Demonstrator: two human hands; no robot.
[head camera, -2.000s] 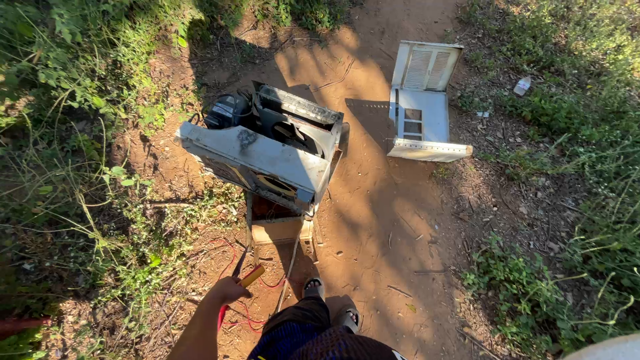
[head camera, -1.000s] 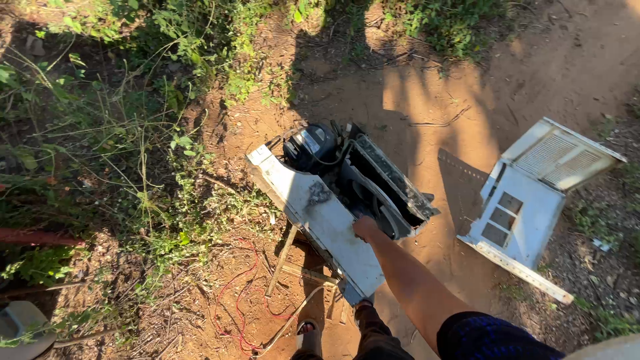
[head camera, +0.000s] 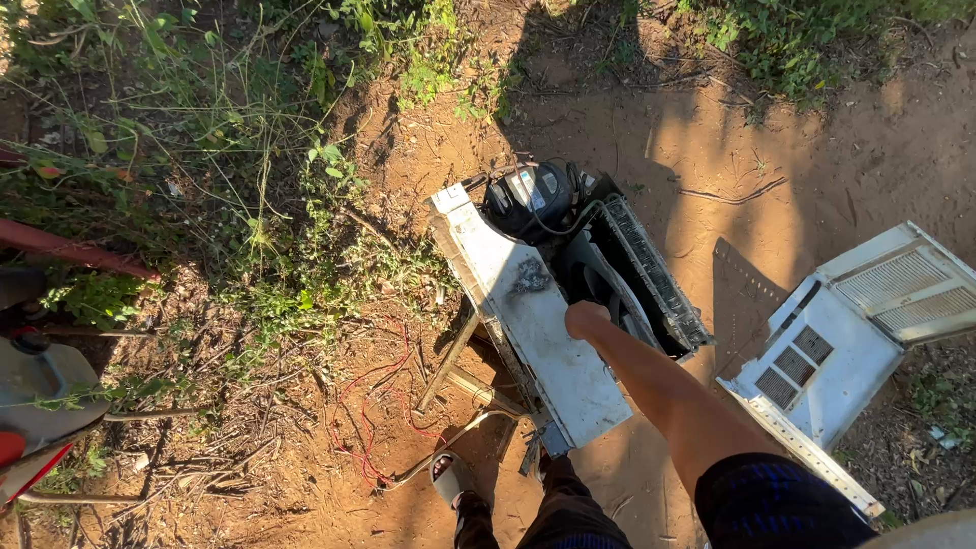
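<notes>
A window air conditioner chassis (head camera: 572, 381), its case off, rests on a wooden stand (head camera: 488, 393). Inside it show a black compressor (head camera: 534, 191) with copper tubing, a fan partly in shadow, and a finned coil (head camera: 652, 267) along the right side. My right hand (head camera: 587, 319) is at the inner edge of the pale metal panel, beside the fan opening. Its fingers are hidden inside the opening or behind the hand, so its hold does not show. My left hand is out of view.
The white metal casing (head camera: 831, 358) with vents lies on the dirt at the right. Red wires (head camera: 366, 427) and a pale cable (head camera: 450, 442) run over the ground near my sandalled foot (head camera: 451, 476). A plastic jug (head camera: 46, 381) stands at the left, below a red bar (head camera: 76, 248).
My right arm has come into view since the oldest frame and reached to the chassis. The hand holding a yellow-handled tool in that frame is out of view. The view has shifted and turned.
</notes>
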